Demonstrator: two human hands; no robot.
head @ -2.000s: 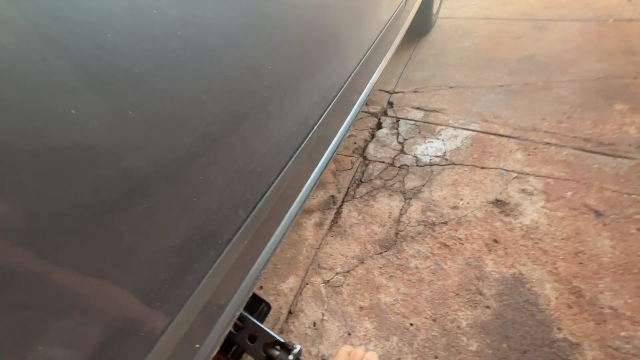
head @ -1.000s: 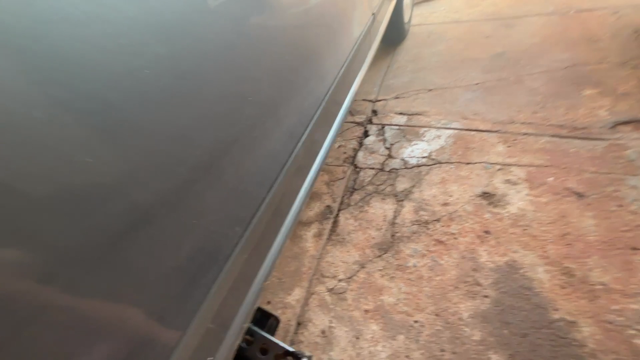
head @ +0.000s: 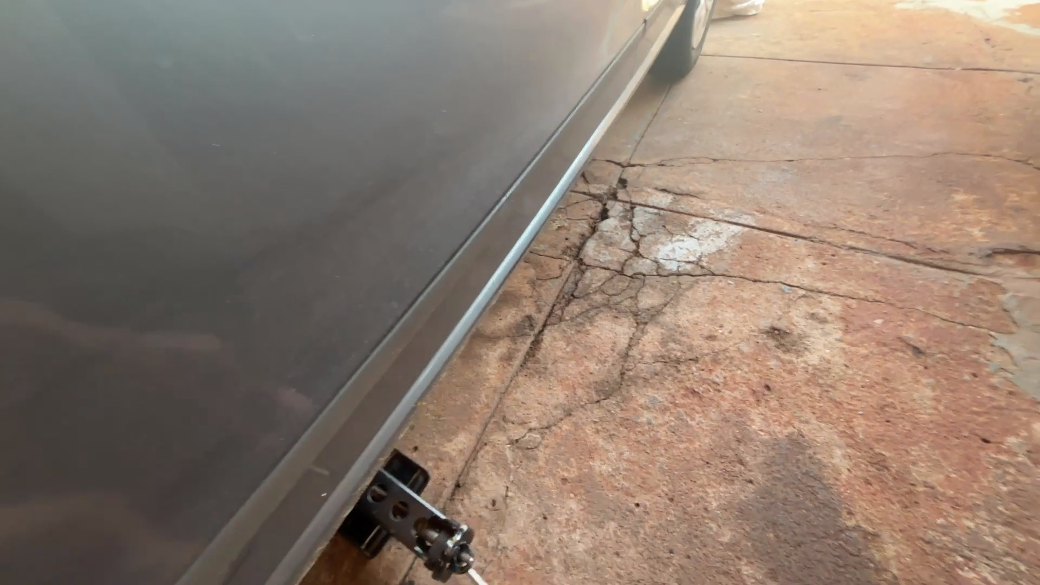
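Note:
Neither my left hand nor my right hand shows in the head view now. At the bottom, a black metal jack (head: 406,516) sits on the concrete, partly under the sill of a dark car (head: 487,280). Round holes run along its side, and a thin light rod (head: 478,577) reaches from its outer end to the bottom edge of the view. Whether a hand holds the rod's far end is hidden. The dark car door (head: 284,203) fills the left side, with faint reflections on its paint.
The car's tire (head: 678,49) rests on the ground at the top. Cracked, reddish concrete (head: 772,390) spreads along the right, with a pale patch (head: 699,244) near the cracks. A whitish object (head: 738,8), partly cut off, lies beyond the tire.
Fingertips at the bottom edge two seconds ago are out of view now. More of the jack shows as the view has shifted.

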